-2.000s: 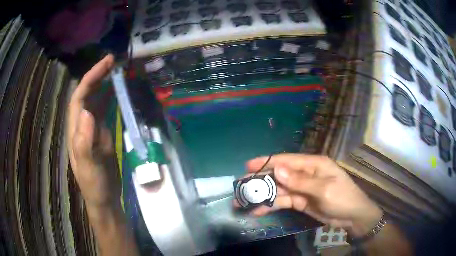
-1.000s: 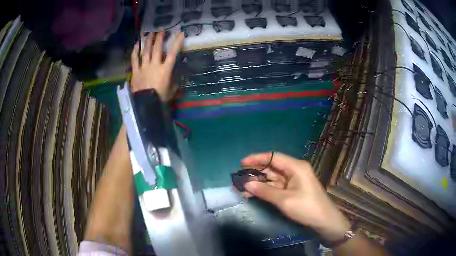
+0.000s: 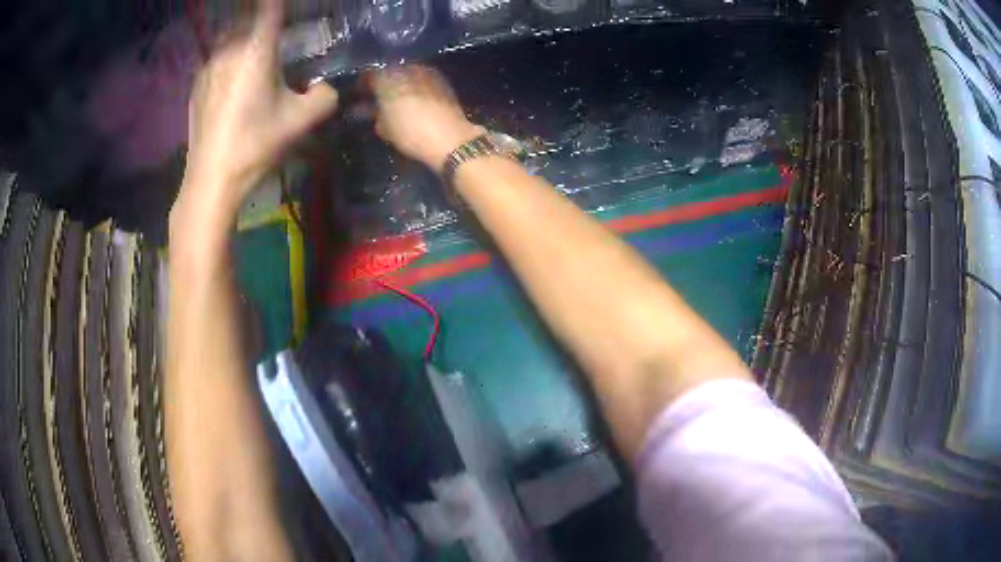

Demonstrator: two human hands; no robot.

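Observation:
My left hand (image 3: 242, 104) is raised at the upper left, blurred, with thumb and fingers apart beside the back tray stack (image 3: 615, 93). My right hand (image 3: 417, 110) reaches across to the near side of that stack, close to my left hand. Its fingertips are dark and blurred, and I cannot tell if it holds anything. The lever fixture (image 3: 373, 406) stands below my hands, with its pale blue-grey lever (image 3: 313, 450) along the left. No speaker shows clearly in either hand.
Layered tray stacks stand at the left (image 3: 88, 384) and right (image 3: 856, 253). A foam tray (image 3: 971, 362) tops the right one. A red wire (image 3: 423, 313) curves over the green mat (image 3: 703, 285) behind the fixture. A pale block (image 3: 569, 489) lies right of the fixture.
My right hand has moved from beside the fixture up to the back stack; the speaker it held is no longer visible. My left hand has lifted off the back tray's corner and shifted left. The view has shifted.

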